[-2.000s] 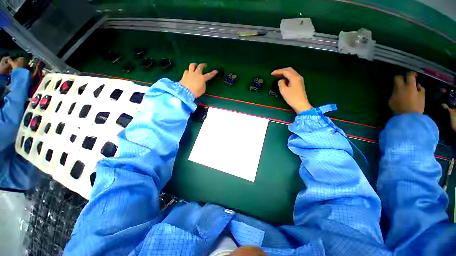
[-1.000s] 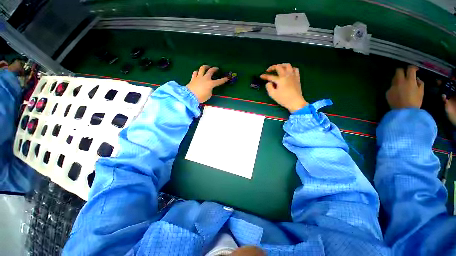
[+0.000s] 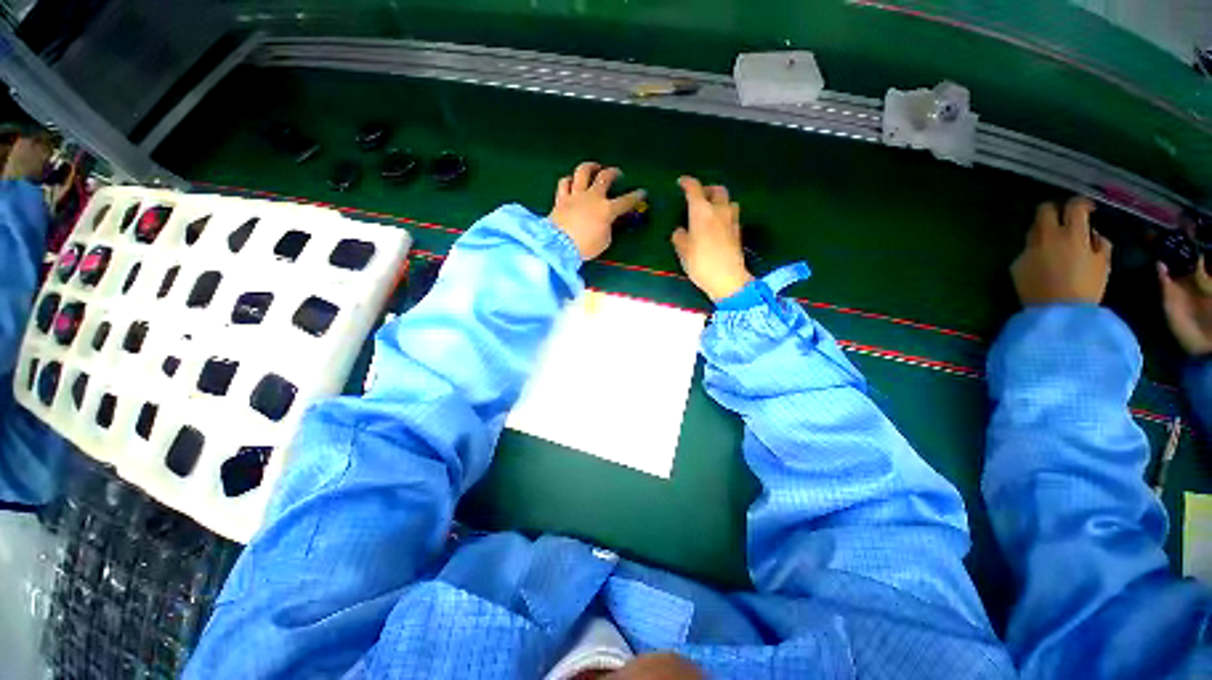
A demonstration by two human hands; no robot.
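Observation:
My left hand (image 3: 594,213) is over the green belt, its fingertips at a small dark watch head (image 3: 637,213) with a bit of yellow on its lit screen. The fingers partly cover it, and whether they grip it is unclear. My right hand (image 3: 711,242) is just to the right, fingers apart, with nothing visible in it. A dark unit shows faintly beside its right edge. A white paper sheet (image 3: 618,385) lies on the green mat below both hands, with a pale yellow spot at its top edge.
A white foam tray (image 3: 277,348) with dark units and a few red-faced ones is at left, above shiny dark trays (image 3: 113,585). Several loose black units (image 3: 399,165) lie on the belt. A white block (image 3: 779,79) and clear holder (image 3: 930,122) sit on the rail. Another person's hand (image 3: 1063,253) is at right.
My left hand has moved right, and my right hand has moved left, so they are closer together. The view has shifted slightly, and the yellow spot on the paper now shows.

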